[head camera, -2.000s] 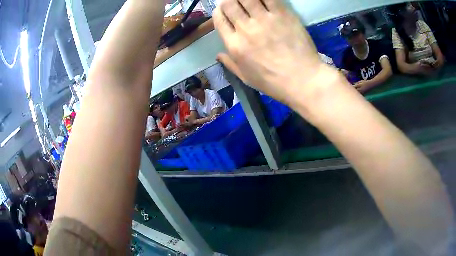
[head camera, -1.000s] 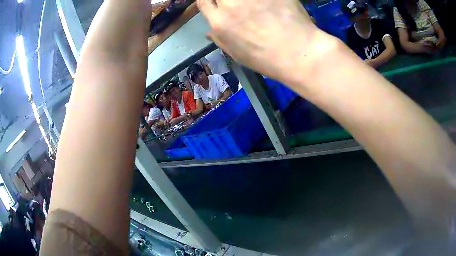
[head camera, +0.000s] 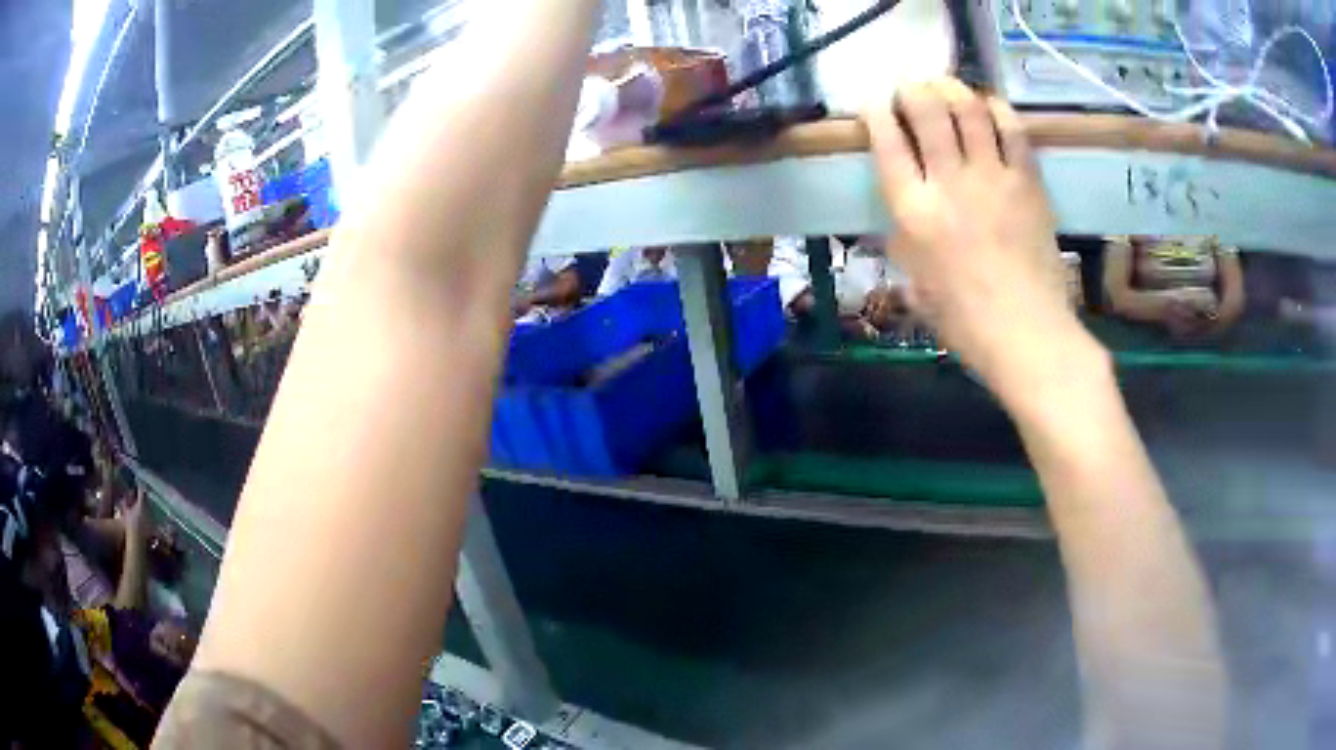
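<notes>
The overhead shelf edge (head camera: 733, 191) runs across the upper view, pale metal with a brown strip on top. My right hand (head camera: 974, 205) is on this edge, back towards me, with its fingers hooked over the brown strip; its thumb is hidden. My left forearm rises from the lower left past the shelf. My left hand is cut off by the top edge of the picture, so what it holds is hidden.
A blue bin (head camera: 586, 403) lies behind a metal post (head camera: 711, 366). The shelf holds a dark cable (head camera: 740, 123), a brown carton (head camera: 674, 81) and a white bottle (head camera: 239, 183). People sit across the line and at far left. Small parts (head camera: 484, 725) lie at the bottom.
The view has levelled and risen, showing more of the shelf top. My right hand stays at the shelf edge but appears further right. My left hand stays out of the picture.
</notes>
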